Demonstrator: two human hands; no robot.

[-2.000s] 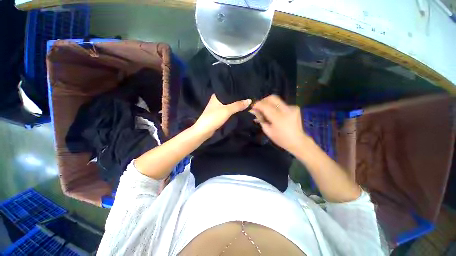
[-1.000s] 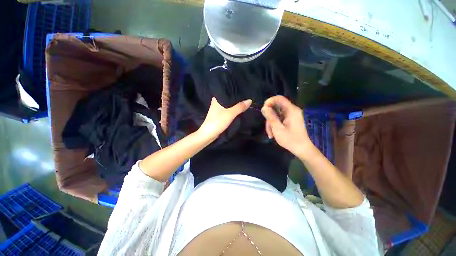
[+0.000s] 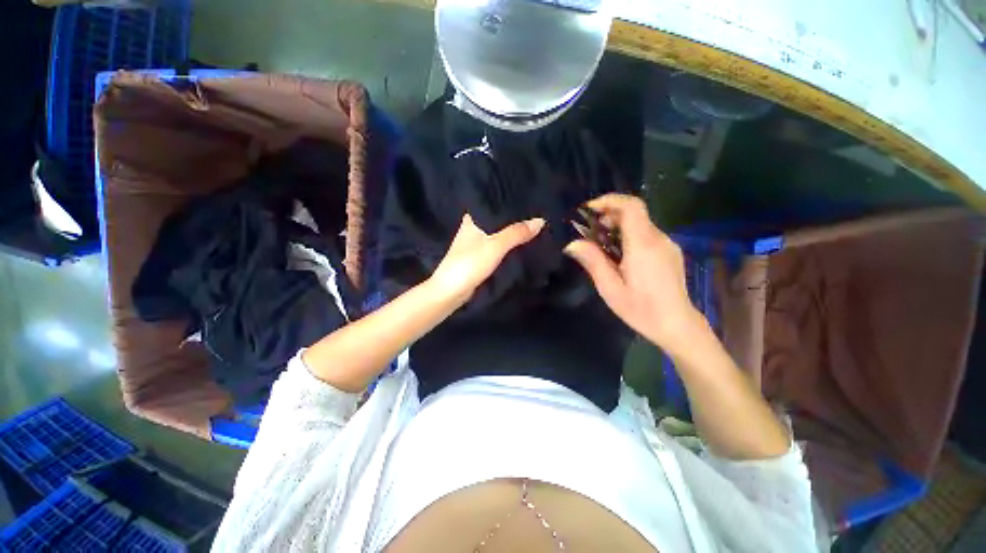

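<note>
A large black garment [image 3: 487, 178] hangs below the silver machine arm and lies over my lap. My left hand [image 3: 487, 251] grips the black garment near the middle, thumb on top and pointing right; its other fingers are hidden by the cloth. My right hand [image 3: 636, 259] is just right of it and holds small dark thread snips [image 3: 597, 229] between thumb and fingers, blades pointing left towards my left thumb. Pale loose threads [image 3: 474, 150] lie on the black cloth below the machine arm.
The rounded silver machine arm [image 3: 521, 59] juts out from the white table [image 3: 757, 38]. A brown-lined crate [image 3: 357, 173] with black garments [image 3: 243, 270] stands at the left, another brown-lined crate [image 3: 865, 313] at the right. Blue crates [image 3: 60, 437] are at lower left.
My right hand has turned, and the snips now show between its thumb and fingers. My left hand stays on the garment. The view has shifted slightly.
</note>
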